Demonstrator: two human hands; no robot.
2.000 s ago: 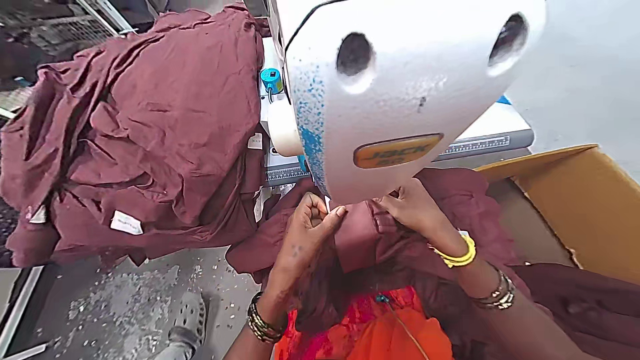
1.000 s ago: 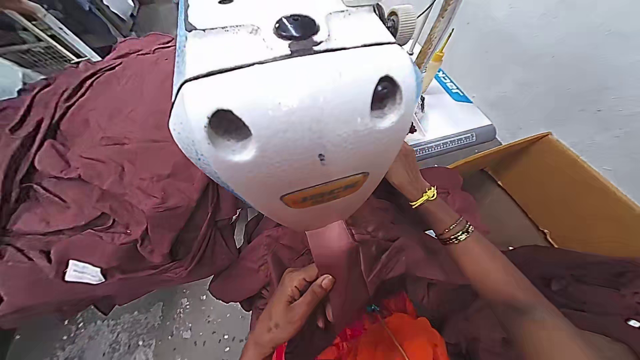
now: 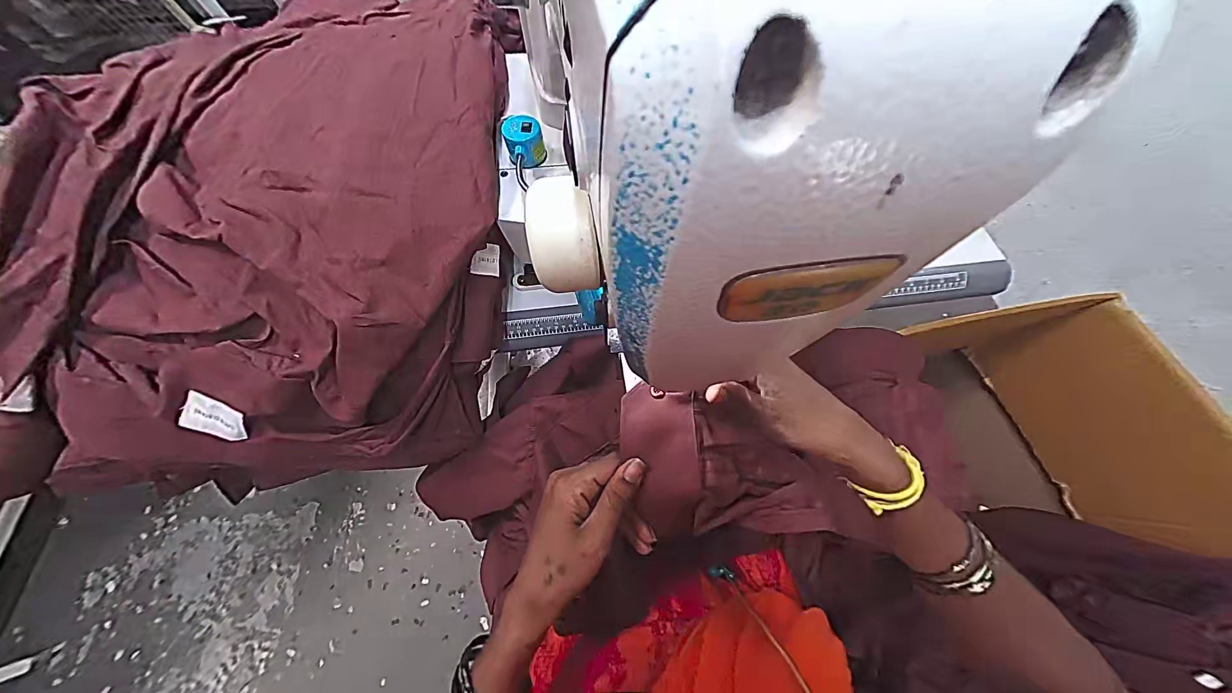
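A white Jack sewing machine head (image 3: 751,212) fills the upper middle of the head view, its needle area hidden behind its lower end. Below it lies a maroon garment (image 3: 664,452) with a folded strip running up under the machine and a small button near its top. My left hand (image 3: 587,520) pinches the strip's left edge between thumb and fingers. Beside the strip's upper right, my right hand (image 3: 799,414) rests on the cloth close under the machine, its fingers partly hidden; its grip is unclear.
A large pile of maroon garments (image 3: 318,212) with white labels lies at the left. A blue-capped part (image 3: 523,141) and a white round knob (image 3: 561,234) stand beside the machine. At the right is an open cardboard box (image 3: 1107,414). Scraps litter the grey floor (image 3: 289,577).
My right hand has come back from beside the machine onto the cloth near its lower end. The left hand still holds the strip. The view has shifted.
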